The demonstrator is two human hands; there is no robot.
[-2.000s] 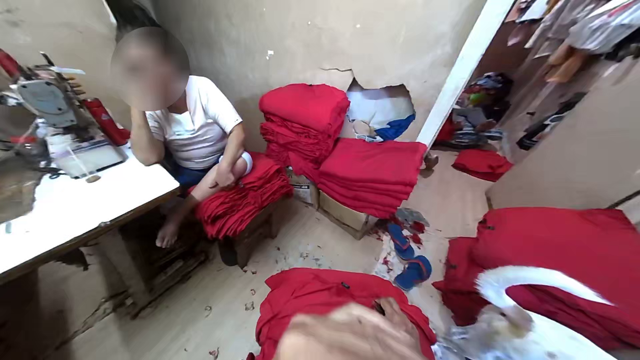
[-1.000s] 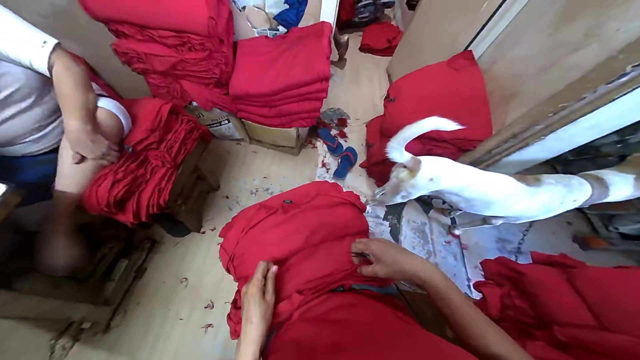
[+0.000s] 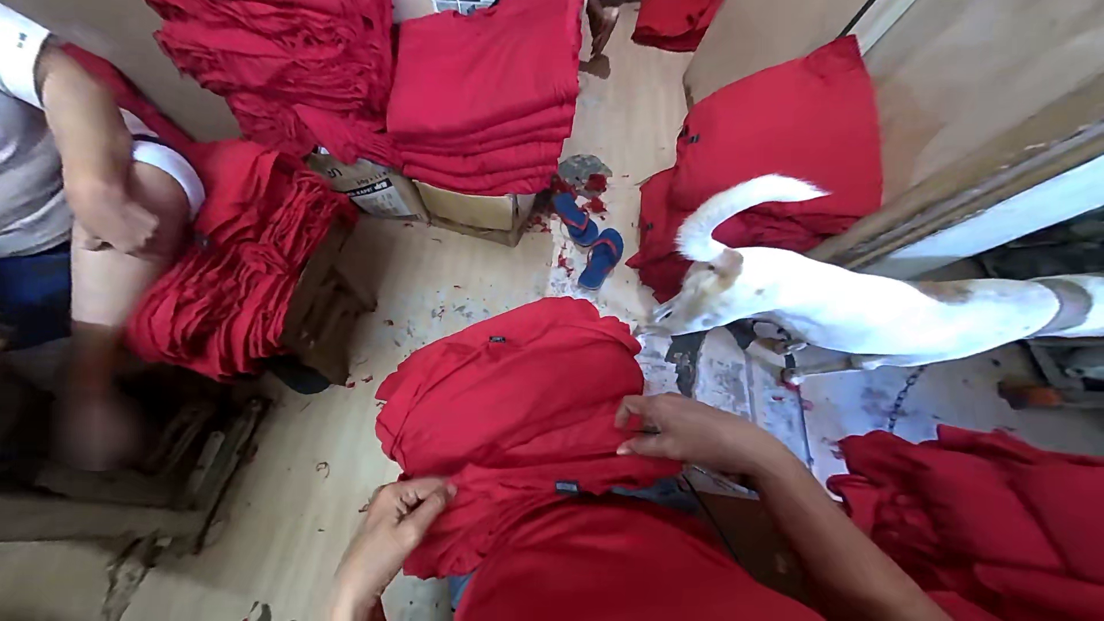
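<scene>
Red folded cloth garments lie in a pile in front of me, with a small dark label near the far edge and another near the close edge. My left hand pinches the pile's near left edge between thumb and fingers. On the right side, my right hand has its thumb and fingers on the red cloth, gripping its edge. More red fabric spreads below, between my forearms.
A white dog stands at the right, its nose by the pile. A seated person is at the left beside stacked red cloth. Further stacks rest on cardboard boxes. Blue flip-flops lie on the floor.
Two seconds ago a blurred hand was over the pile; now both hands are at its near left and right edges. The dog shows further into view. The view has tilted down.
</scene>
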